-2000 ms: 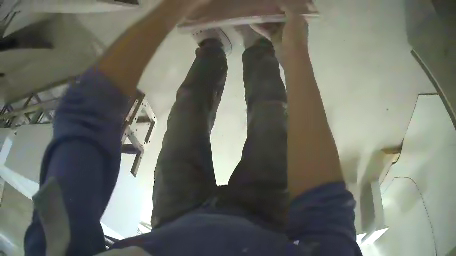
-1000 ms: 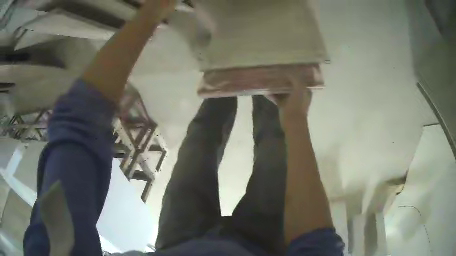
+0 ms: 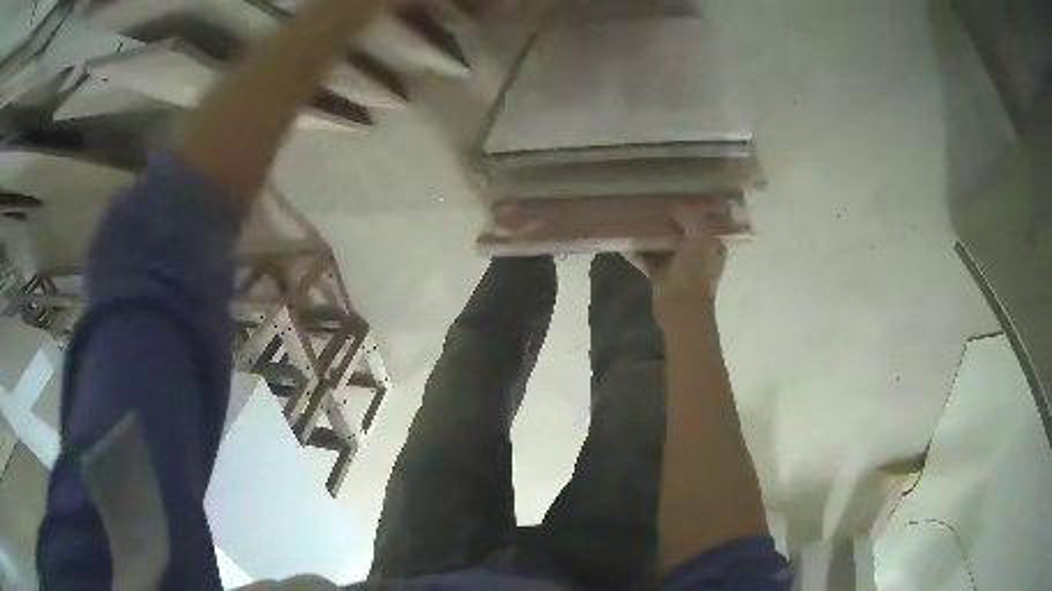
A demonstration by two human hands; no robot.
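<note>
My right hand point(image 3: 689, 268) is bare and grips the near edge of pink-stained boards point(image 3: 577, 222) in front of my legs, at the upper middle. Its fingers lie partly over the boards and are blurred. Pale flat panels point(image 3: 623, 87) with a dark-lined near edge lie just beyond the stained boards. The view does not show clearly whether they touch. My left forearm reaches up to the top edge, and the left hand is cut off there.
Brown open-frame racks point(image 3: 329, 364) stand to the left, beside a large white panel point(image 3: 271, 496). More boards or rack parts point(image 3: 144, 81) are at the upper left. A large sheet point(image 3: 981, 439) lies at the right, with a thin dark line on it. White upright parts point(image 3: 848, 566) are at the lower right.
The stained boards and my right hand have come down in the picture, closer to my body. The pale panels beyond have come into view. My left hand has passed out over the top edge.
</note>
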